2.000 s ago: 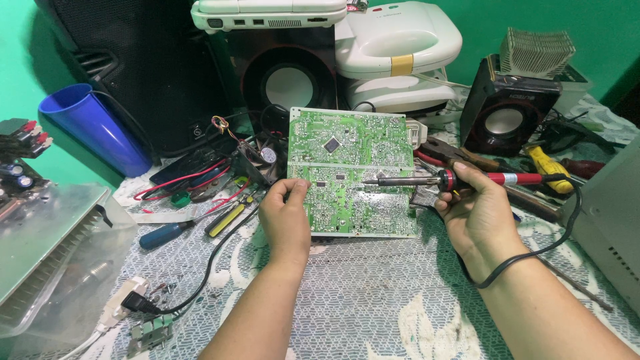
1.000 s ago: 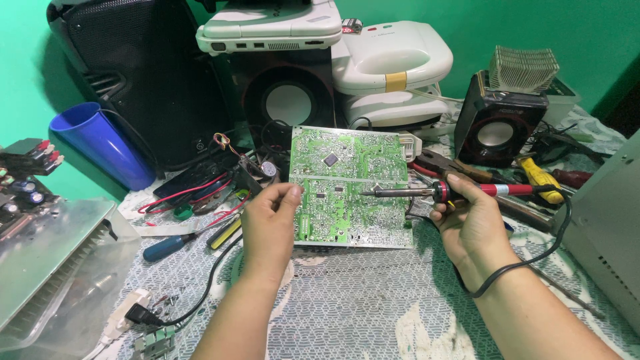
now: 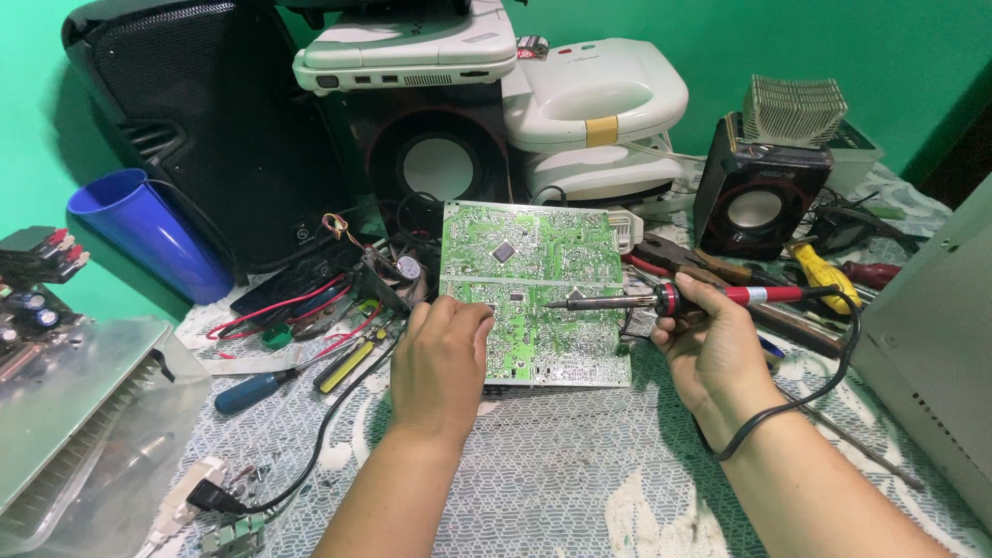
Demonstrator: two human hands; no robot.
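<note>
A green printed circuit board (image 3: 535, 256), solder side showing, stands tilted at the middle of the cloth-covered table. My right hand (image 3: 709, 341) grips a soldering iron with a red and black handle (image 3: 701, 298); its metal tip points left, over the right half of the board. The iron's black cord loops around my right wrist. My left hand (image 3: 446, 353) is at the board's lower left edge with thumb and fingertips pinched together over its face. Whether something small is between those fingertips, or whether they hold the board, I cannot tell.
Screwdrivers (image 3: 256, 391), red wires and a small circuit part lie left of the board. A blue cup (image 3: 151, 232) leans by a black speaker. Right are pliers (image 3: 690, 260), a yellow-handled tool (image 3: 823, 275), a small speaker (image 3: 763, 190) and a metal case (image 3: 930, 349). A plastic bin (image 3: 101, 434) is at left.
My left hand has shifted from holding the board's left edge to a pinch over its lower left face. The soldering iron stays in my right hand over the board.
</note>
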